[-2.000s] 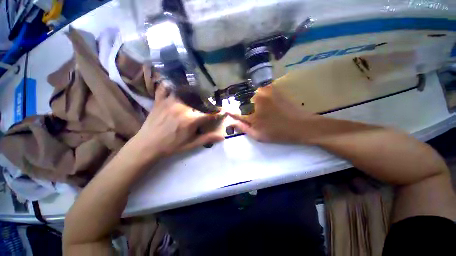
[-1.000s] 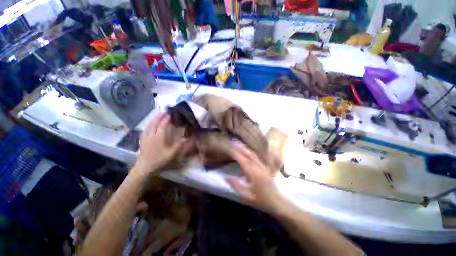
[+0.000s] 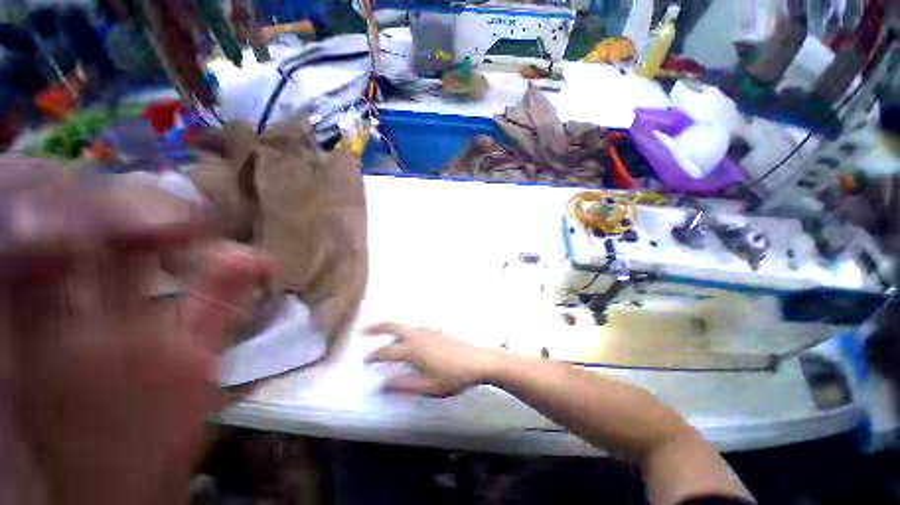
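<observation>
The brown fabric [image 3: 311, 212] lies bunched on the left part of the white machine table [image 3: 454, 232]. Pale lining [image 3: 271, 345] shows under its near end. My left hand [image 3: 109, 325] is large, close to the camera and blurred at the left, in front of the fabric; whether it grips cloth cannot be told. My right hand [image 3: 434, 363] is on or just over the table right of the fabric, fingers apart, holding nothing. The sewing machine [image 3: 711, 261] stands to the right, with no hand at its needle.
Beyond the table are a blue bin [image 3: 434, 138], a brown fabric pile [image 3: 543, 143], a purple basket [image 3: 681, 148] with white contents and another sewing machine [image 3: 493, 37]. Yellow-orange thread [image 3: 599, 212] sits on the near machine's head.
The view has shifted left and up from the needle. My left hand has come close to the camera. My right hand has left the brown fabric, which now lies farther left, more spread out.
</observation>
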